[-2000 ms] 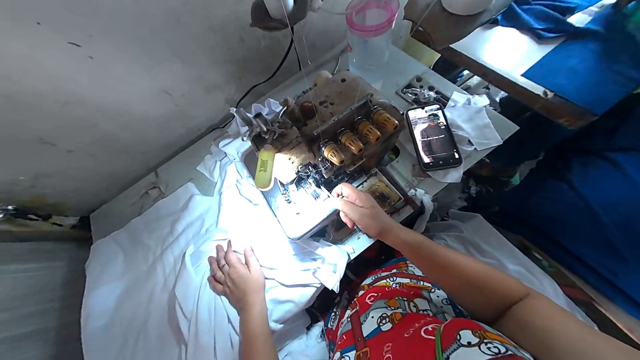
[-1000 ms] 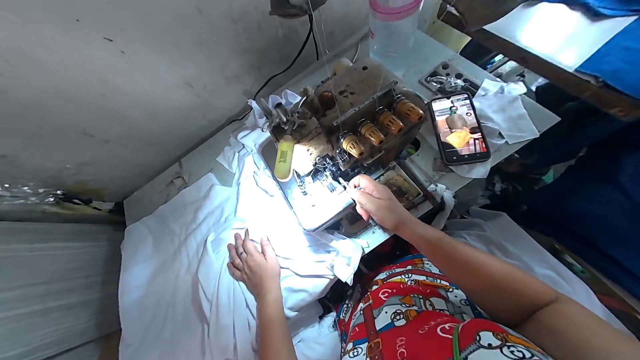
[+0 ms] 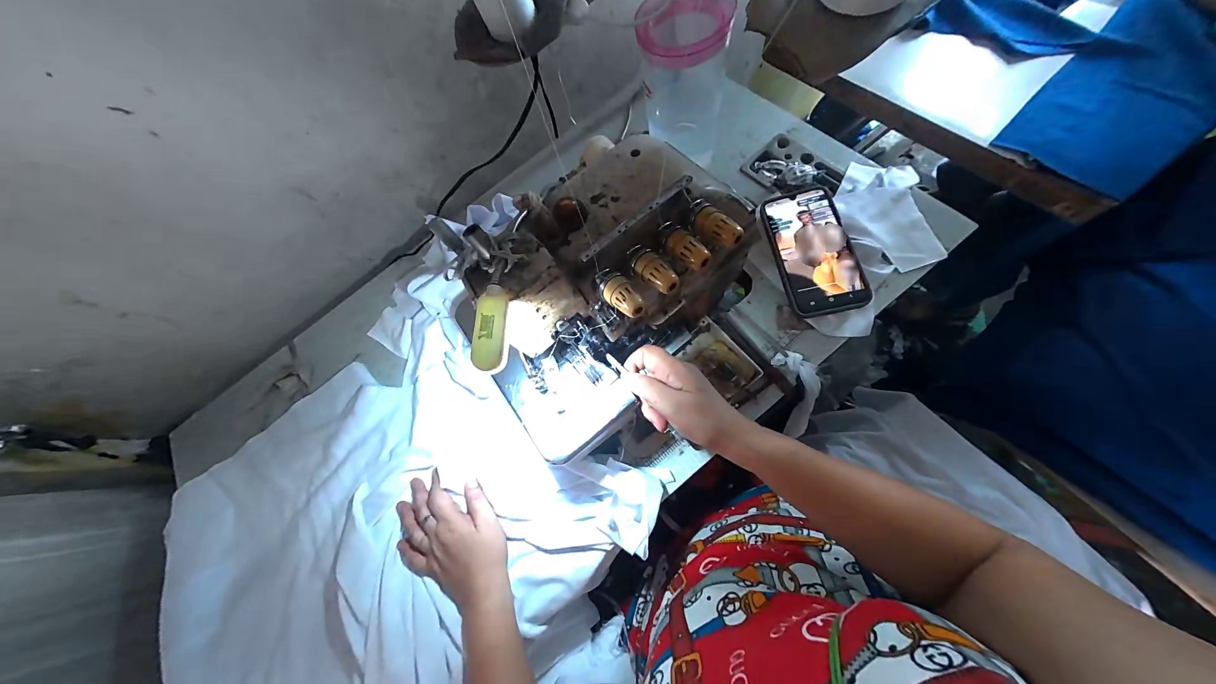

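An overlock sewing machine point(image 3: 627, 209) with several amber tension dials point(image 3: 655, 271) stands on a pale table, its needle area brightly lit. My right hand point(image 3: 679, 394) is closed around a thin metal tool, probably tweezers point(image 3: 616, 366), whose tip is close to the looper area point(image 3: 584, 351). White fabric point(image 3: 275, 532) spreads over the left of the table and hangs off its front. My left hand point(image 3: 451, 537) rests on this fabric with fingers apart, below and left of the machine's white plate point(image 3: 570, 408). A yellow-green lamp or tag point(image 3: 490, 330) is at the machine's left end.
A phone point(image 3: 815, 252) with a lit screen lies right of the machine, beside white cloth scraps point(image 3: 883, 218). Behind it are a metal tray with holes point(image 3: 788, 163) and a clear plastic container with a pink rim point(image 3: 686, 66). A black cable point(image 3: 494, 147) runs along the wall. Blue fabric point(image 3: 1121, 104) covers another table.
The phone's screen picture has changed. My left hand stays on the fabric and my right hand stays at the machine's front; neither has plainly moved.
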